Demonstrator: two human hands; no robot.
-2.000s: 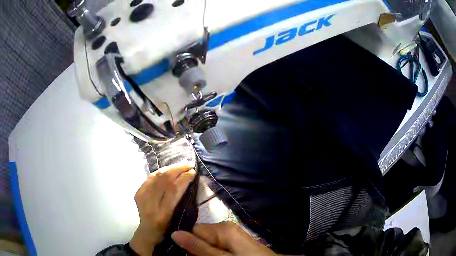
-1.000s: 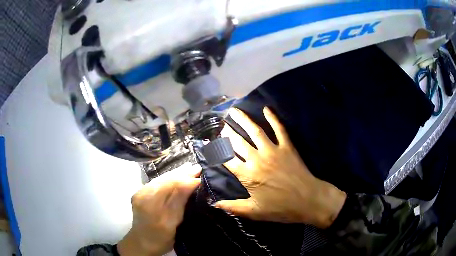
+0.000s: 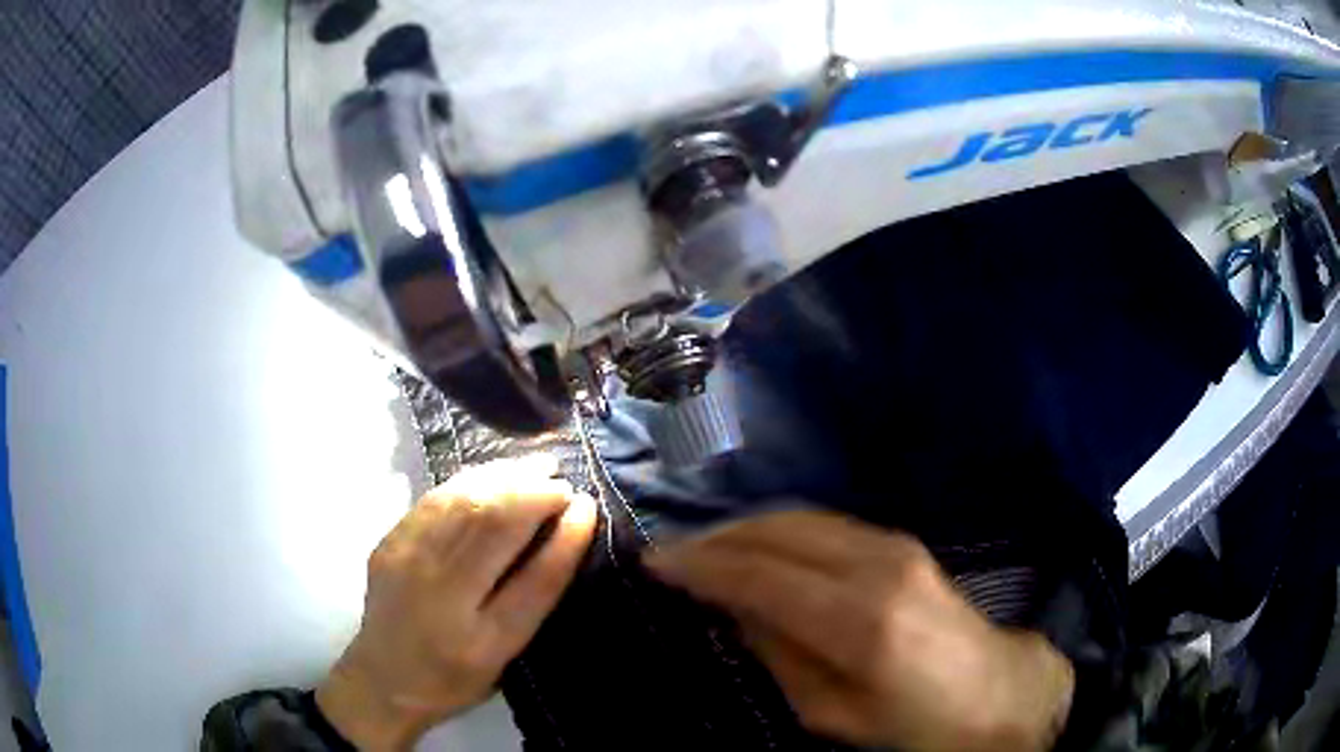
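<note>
The dark navy garment [image 3: 970,353] lies under and right of the machine arm. Its puckered elasticated band [image 3: 492,444] shows shiny grey under the lamp, left of the presser foot and needle area [image 3: 585,385]. Pale stitch lines run from the foot toward me. My left hand [image 3: 456,588] pinches the band and seam edge just in front of the foot. My right hand [image 3: 867,624], slightly blurred, has thumb and fingers together at the seam right of my left hand, pinching the dark cloth.
The white sewing machine [image 3: 559,235] with a blue stripe spans the top. Its metal guard [image 3: 419,250] and ribbed tension knob [image 3: 698,426] hang close above the hands. Blue-handled scissors [image 3: 1267,312] lie at the right beside a dark tool [image 3: 1308,243]. The white table [image 3: 177,441] is at the left.
My right hand has drawn back toward me from lying spread flat beside the tension knob, and its fingers have closed at the seam. My left hand stays at the band. The camera view has shifted.
</note>
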